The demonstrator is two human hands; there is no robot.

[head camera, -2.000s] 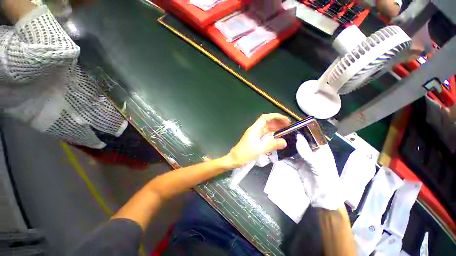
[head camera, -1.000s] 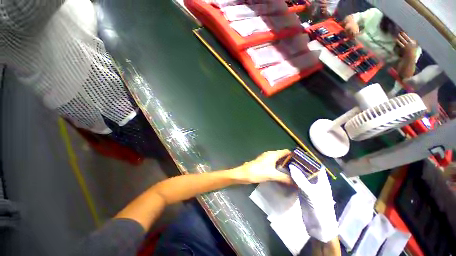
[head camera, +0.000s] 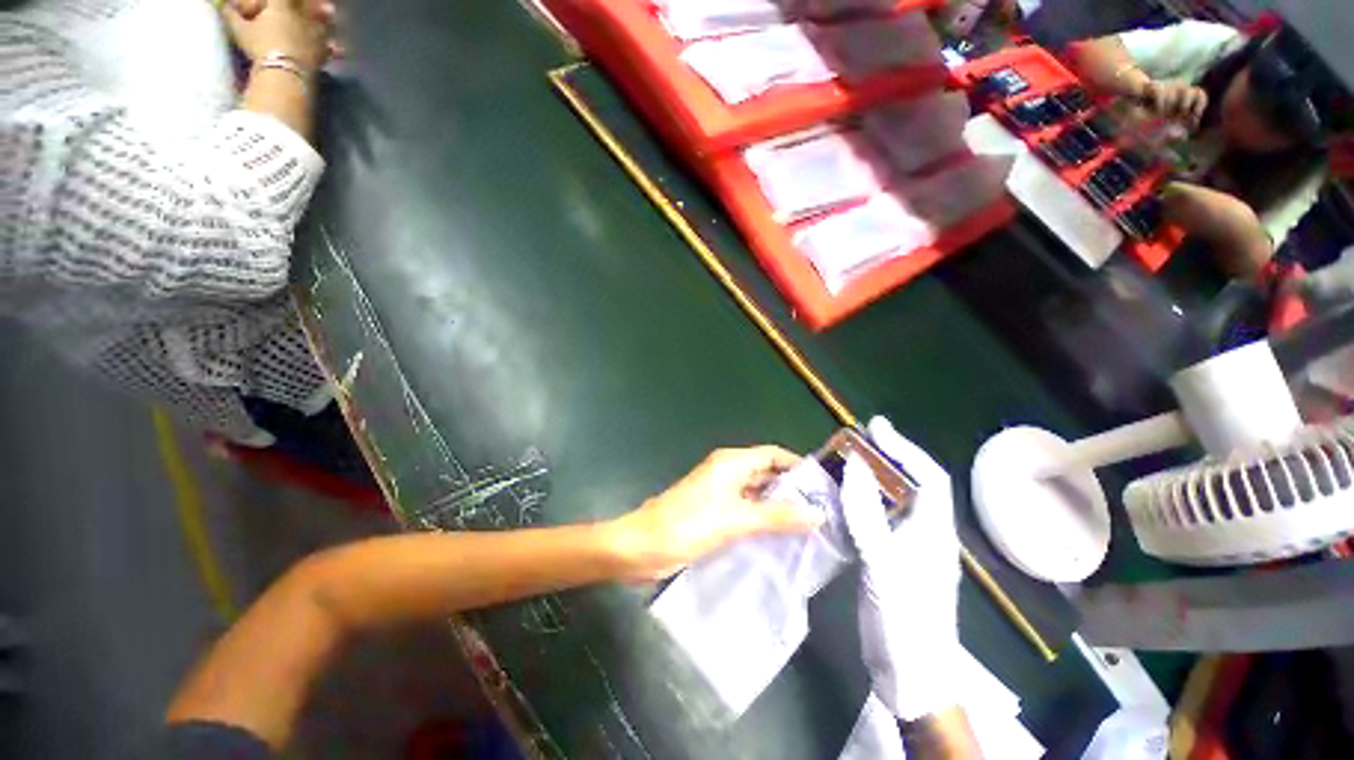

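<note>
A dark device with a gold rim, likely a mobile phone (head camera: 887, 478), is in my gloved right hand (head camera: 912, 579), above the green bench (head camera: 490, 319). My bare left hand (head camera: 728, 512) holds a thin white translucent bag (head camera: 750, 606) by its upper end, close beside the phone. The bag hangs down toward the bench's near side. My left fingertips are partly hidden by the bag, and I cannot tell how far the phone is inside it. More white bags (head camera: 973, 720) lie under and beside my right wrist, cut off by the lower edge.
Red trays (head camera: 832, 309) with bagged devices stand at the top, beyond a yellow-brown strip (head camera: 698, 253). A white fan (head camera: 1039, 505) and a grey post (head camera: 1218, 612) are at the right. A person in white knit (head camera: 164, 223) is at the left. Another person's arm (head camera: 1218, 223) is at the upper right.
My left hand now holds a white bag beside the phone and has shifted left. The view has turned, so the fan appears lower and further right. The person at the left now shows hands on the bench.
</note>
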